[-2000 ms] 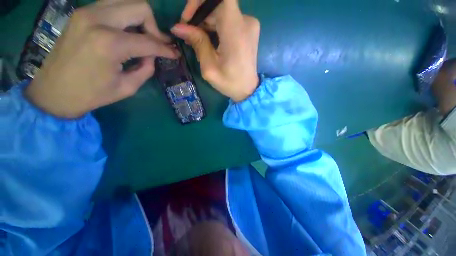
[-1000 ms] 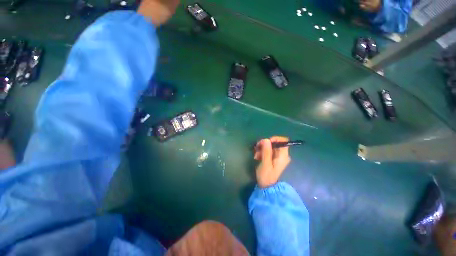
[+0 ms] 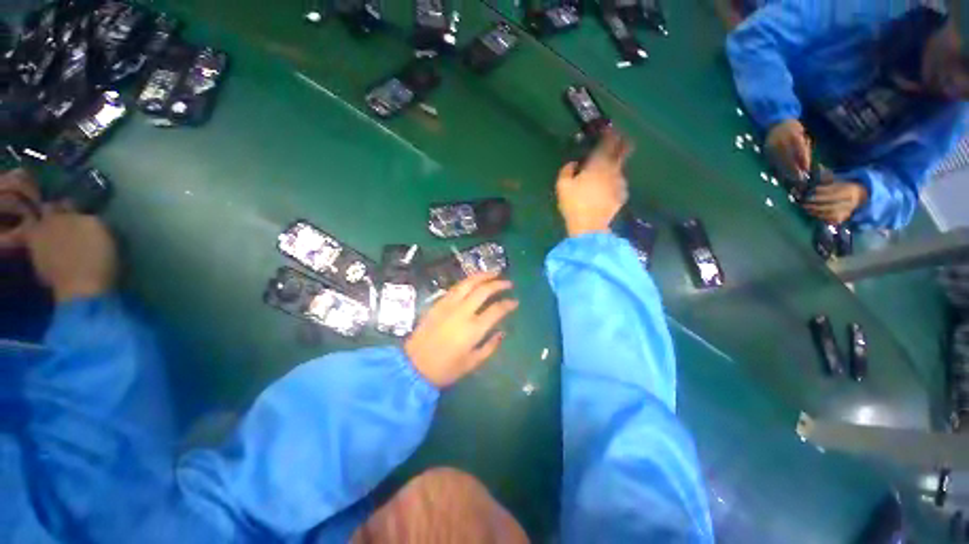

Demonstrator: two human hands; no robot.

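Observation:
Several open black phone handsets lie on the green table; one pair (image 3: 319, 250) lies at the centre left. My left hand (image 3: 459, 332) is low over the table with its fingers apart. Its fingertips are at the near edge of another handset (image 3: 483, 258); whether they touch it is unclear. One more handset (image 3: 468, 218) lies just beyond. My right hand (image 3: 595, 191) is stretched far forward and blurred. Something dark is at its fingertips, close to a handset (image 3: 583, 103); whether it is held, and whether it is a tool or a handset, is unclear.
A dense group of handsets (image 3: 80, 64) lies at the upper left. Another person's hand (image 3: 69, 250) is at the left edge. A person in blue sleeves (image 3: 770, 80) works opposite at the upper right. A pale bar (image 3: 893, 441) juts in at right.
The view has shifted. My left hand has come back from the top edge to the handsets at the centre. My right hand has reached forward; the dark pen-like tool it held is no longer clearly seen.

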